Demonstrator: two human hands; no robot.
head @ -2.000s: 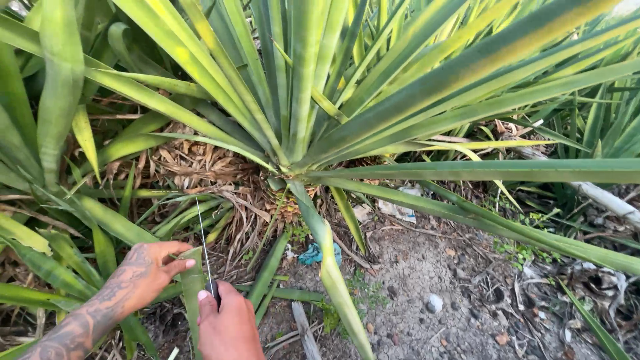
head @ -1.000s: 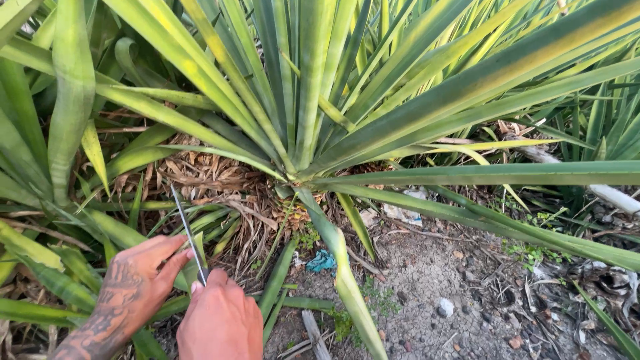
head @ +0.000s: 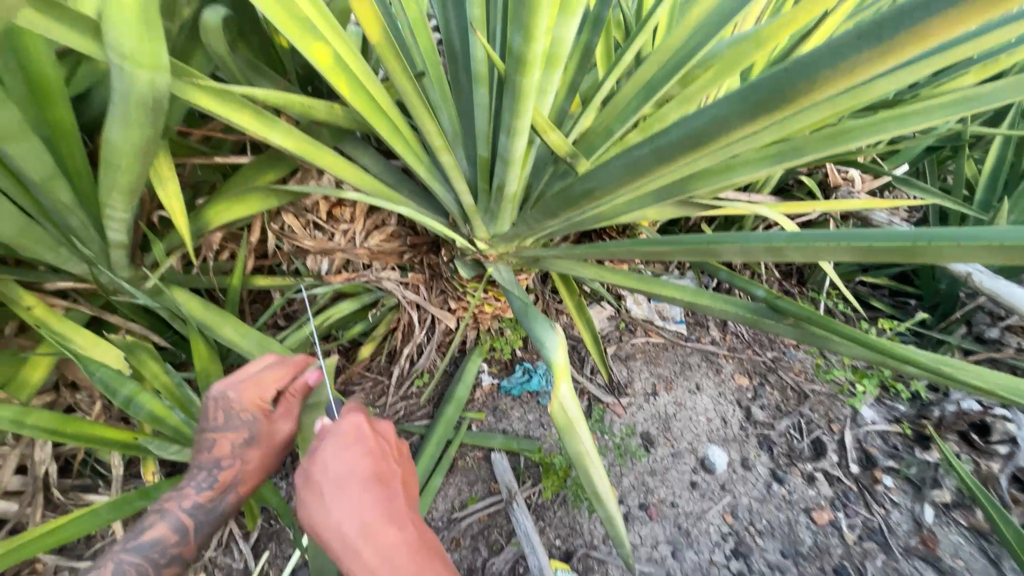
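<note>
My right hand (head: pixel 360 480) is closed around the dark handle of a knife (head: pixel 317 340), whose thin blade points up and slightly left. My left hand (head: pixel 260 404) is just left of the blade, thumb and fingers pinched together beside it. A green strap-like leaf (head: pixel 316 416) shows between the two hands; whether the left fingers grip it or the blade cannot be told. Ahead, long stiff leaves fan out from the base of a large rosette plant (head: pixel 490 252), with one bent leaf (head: pixel 572 408) drooping toward the ground.
Dry brown leaves (head: pixel 344 228) lie around the plant's base. A crumpled teal scrap (head: pixel 526 379), a weathered stick (head: pixel 520 512) and a white stone (head: pixel 715 459) lie on the bare soil. More long leaves crowd the left side, and a pale pole (head: pixel 988 286) lies at the right.
The knife blade, seen broad one second ago, now shows nearly edge-on. Both hands remain close together at the lower left.
</note>
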